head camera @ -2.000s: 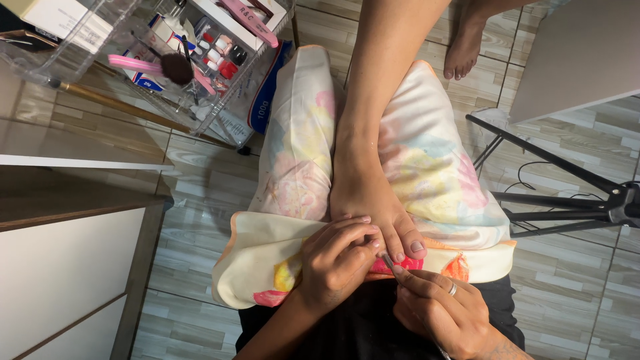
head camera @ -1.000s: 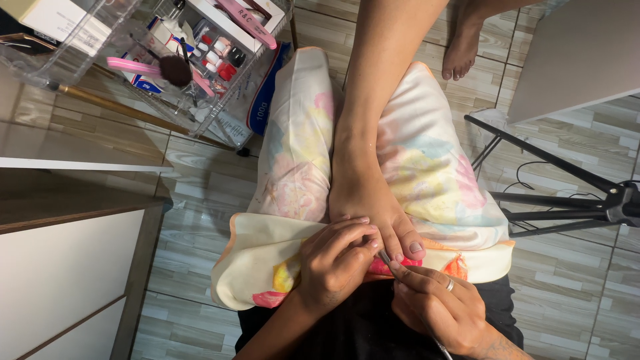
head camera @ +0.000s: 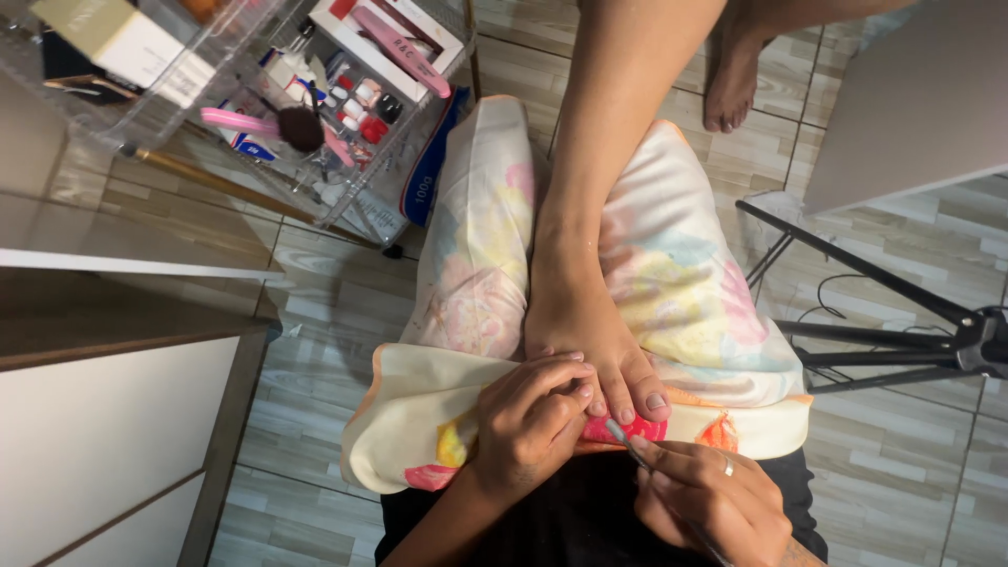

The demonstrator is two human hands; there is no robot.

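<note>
Another person's bare foot [head camera: 579, 323] rests on a floral cloth [head camera: 685, 268] laid over my lap, toes toward me. My left hand [head camera: 531, 417] is closed around the foot's outer toes, which it mostly hides. My right hand [head camera: 709, 488], with a ring on one finger, grips a thin metal cuticle pusher [head camera: 630, 445]. The tool's flat tip lies just below the middle toes, near the red patch of the cloth; whether it touches a nail I cannot tell.
A clear-shelved cart [head camera: 346, 197] at upper left holds boxes, a dark-bristled brush [head camera: 299, 129], nail files and nail tips. A white-fronted cabinet [head camera: 110, 441] stands at left, black tripod legs [head camera: 866, 268] at right. The person's other foot [head camera: 732, 87] is on the tiled floor.
The tool's tip in my right hand has shifted slightly away from the toes. My left hand keeps its hold on the foot.
</note>
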